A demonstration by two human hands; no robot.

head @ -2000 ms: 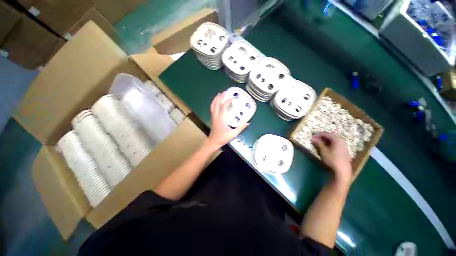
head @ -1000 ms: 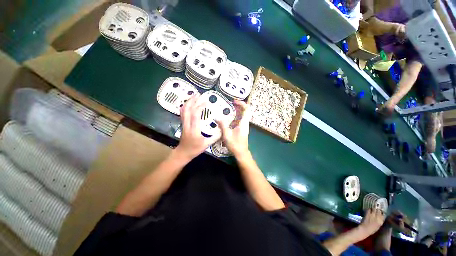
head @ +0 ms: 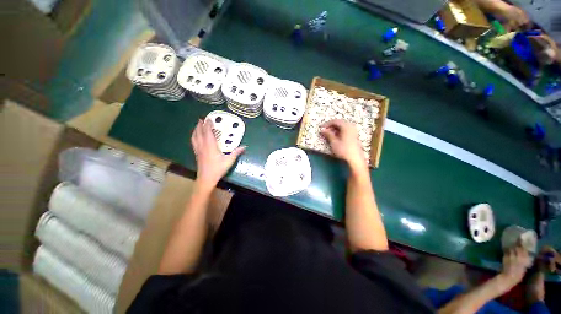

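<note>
My left hand point(head: 211, 153) is on an off-white front cover point(head: 229, 131) with dark holes, lying on the green bench; its fingers and thumb are around the cover's edge. My right hand point(head: 342, 141) is in the parts tray point(head: 382, 133), a shallow brown cardboard box full of small off-white inserts point(head: 342, 108). Its fingertips are pinched among the inserts; whether they hold one is too small to tell. Another cover point(head: 288, 172) lies between my hands near the bench edge. Four stacks of covers point(head: 245, 84) stand in a row behind.
A large carton point(head: 159, 208) with rows of covers point(head: 83, 245) and a translucent liner point(head: 104, 178) is at the left. Wired blue components point(head: 452, 76) lie on the far side. At the lower right, a neighbouring person's hand point(head: 515, 264) is at a cover stack; a single cover point(head: 481, 222) lies beside it.
My hands have separated from the cover they were both on. My right hand has moved right into the parts tray. My left hand is now on a cover to the left.
</note>
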